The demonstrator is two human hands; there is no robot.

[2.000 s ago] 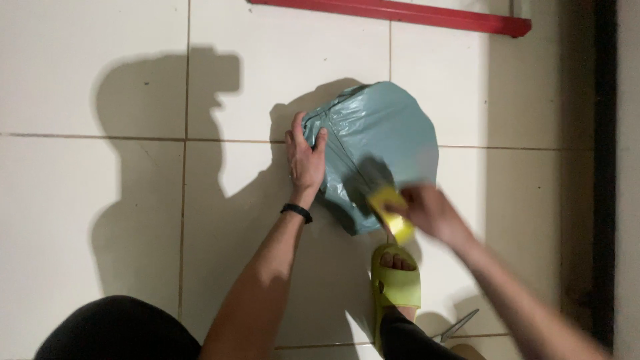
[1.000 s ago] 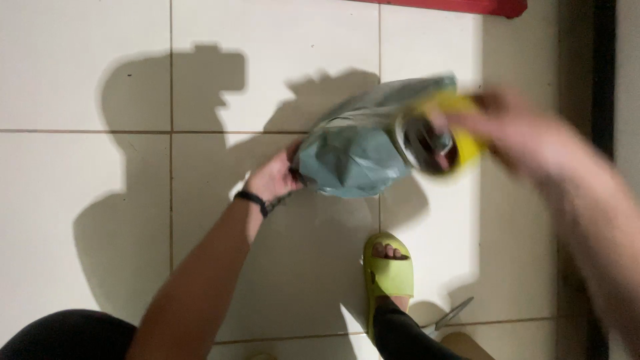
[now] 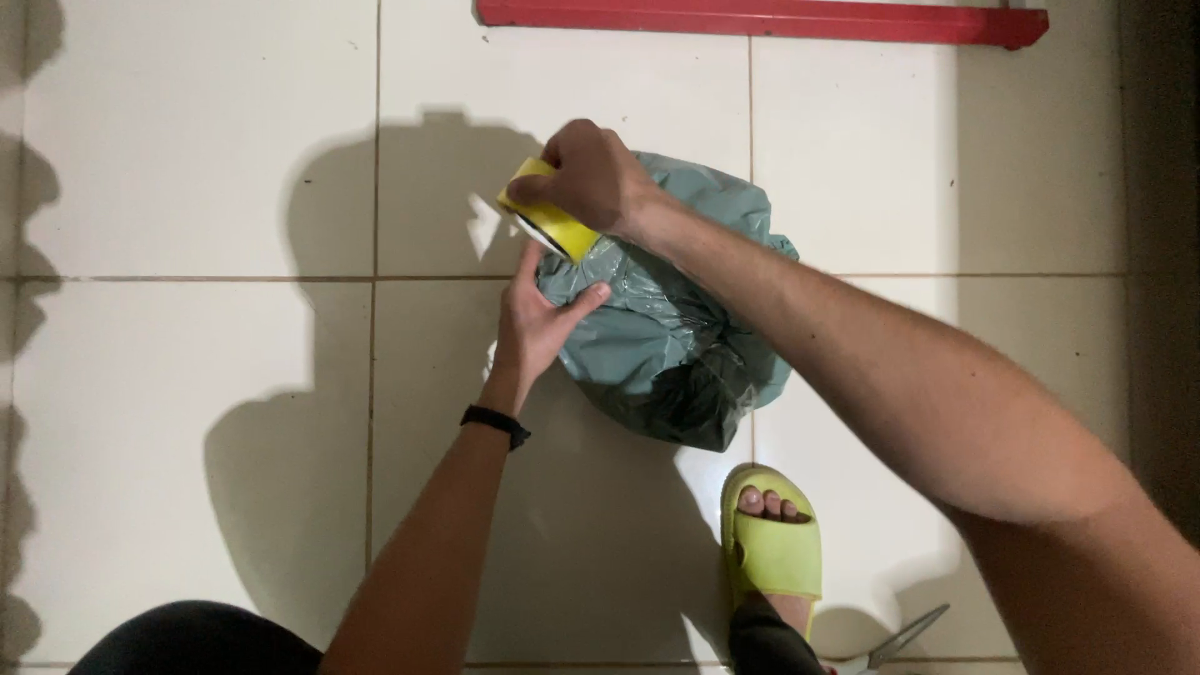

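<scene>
A grey-green plastic bag, bundled up [image 3: 637, 352], sits on the tiled floor, with shiny clear tape over part of its surface. My left hand [image 3: 544, 319] holds the bag's left side, its thumb lying on top. A roll of yellow tape [image 3: 560, 225] is gripped in my right hand [image 3: 595, 178], above the bag's upper left edge. My right forearm crosses over the bag and hides part of it. Whether a strip runs from the roll to the bag cannot be told.
A red metal bar [image 3: 759, 19] lies across the far side of the tiles. Near the bag is my foot in a yellow-green slide sandal [image 3: 783, 558]. Scissors [image 3: 900, 637] lie on the floor at the bottom, right of the foot, partly hidden.
My right hand, with the tape roll, has moved from the bag's right side across to its upper left. The bag has been turned, and my left hand has stayed at its left side.
</scene>
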